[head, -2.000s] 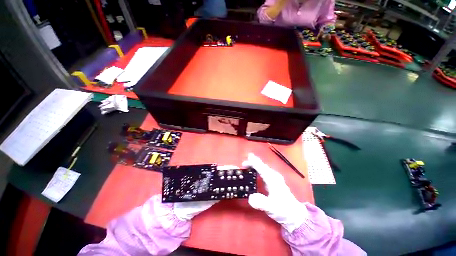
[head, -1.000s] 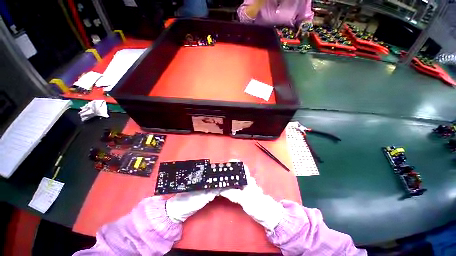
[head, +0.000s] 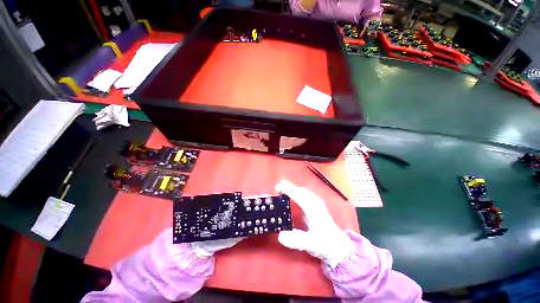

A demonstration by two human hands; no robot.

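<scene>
A black circuit board (head: 231, 218) is held over the red mat (head: 266, 269), solder side towards me, with larger silvery joints at its right end. My left hand (head: 218, 245), in a white glove, holds it from behind and below; its fingers are mostly hidden by the board. My right hand (head: 314, 225), in a white glove, is at the board's right end with thumb and fingers apart. Whether its fingertips touch the board's edge is hard to tell. Two more circuit boards lie component side up at the mat's left edge, the nearer one (head: 155, 182) below the other.
A large black tote (head: 201, 123) stands behind the mat, with a paper slip (head: 314, 99) inside. Tweezers (head: 327, 180), a dotted label sheet (head: 364, 177) and cutters (head: 391, 157) lie right of centre. Another board (head: 482, 207) lies far right. Papers lie left. A person in pink is opposite.
My right hand has moved from under the board's right end to beside it, and its fingers have spread. The board has shifted slightly left and down in view.
</scene>
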